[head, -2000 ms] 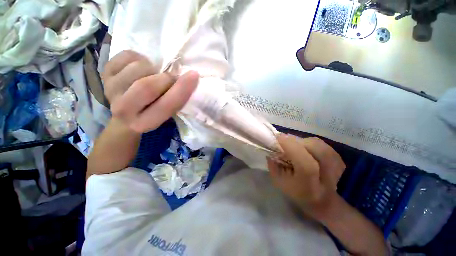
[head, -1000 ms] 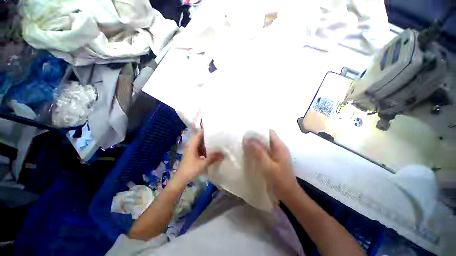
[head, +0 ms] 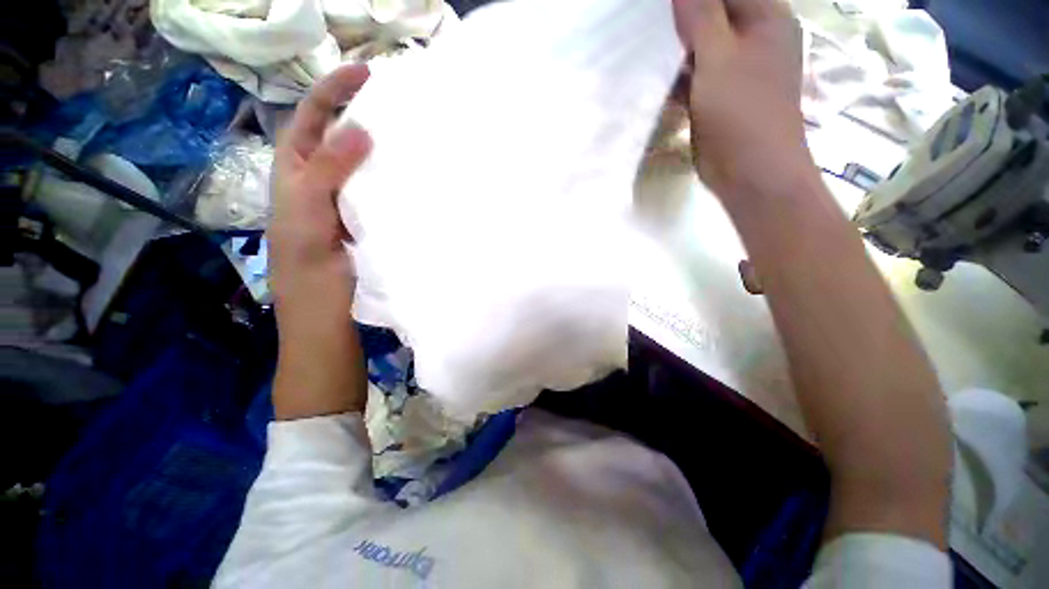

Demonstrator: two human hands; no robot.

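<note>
A white garment piece [head: 506, 219] hangs spread between my hands, raised in front of me and overexposed, so its seams do not show. My left hand [head: 316, 161] holds its left edge, with the fingers partly behind the cloth. My right hand [head: 736, 86] grips its upper right corner near the top of the picture; some fingers are hidden or cut off by the edge. The cloth's lower edge hangs loose and uneven above my lap.
The sewing machine head [head: 966, 184] stands at the right, with a white curved piece [head: 989, 443] below it. A garment pile [head: 265, 40] lies at the upper left beside blue plastic [head: 173, 109] and a clear bag [head: 236, 184]. Crumpled scraps [head: 408, 431] lie below the cloth.
Both hands have risen and moved apart, the right one up and to the right. The cloth, low and bunched a second ago, is now lifted and spread.
</note>
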